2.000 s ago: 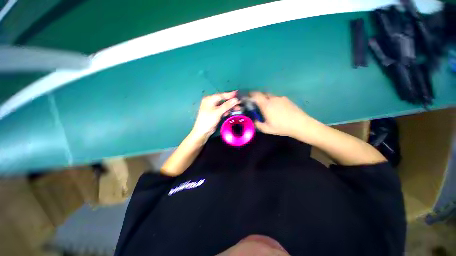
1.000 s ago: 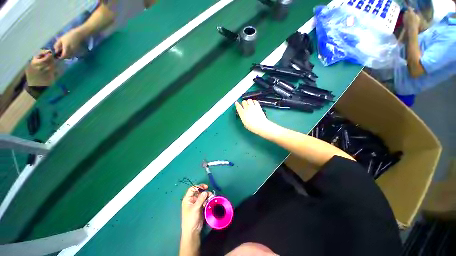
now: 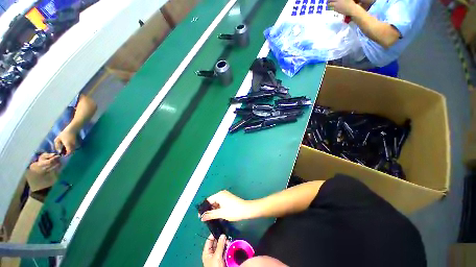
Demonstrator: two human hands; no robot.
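The dryer body shows its bright pink end ring (image 3: pixel 240 252) at the bottom edge, partly hidden by the wearer's head. My left hand (image 3: pixel 213 250) holds the body beside the ring. My right hand (image 3: pixel 227 206) holds a black handle shell (image 3: pixel 215 225), which reaches down to the body near my left fingers. Thin dark lead wires show beside the left hand. Whether the shell is seated on the body cannot be told.
A handle pile (image 3: pixel 271 110) lies on the green bench (image 3: pixel 250 167). An open carton of handles (image 3: pixel 365 172) stands right. Two grey-ended bodies (image 3: pixel 223 70) are on the belt (image 3: pixel 156 141). A blue plastic bag (image 3: pixel 302 44) and a person (image 3: pixel 386 26) are beyond; another person's hands (image 3: pixel 52 156) are left.
My right hand has moved from the handle pile back to the pink-ringed body, now with a black handle shell. The view has shifted, showing more of the carton. The side cutters are no longer visible.
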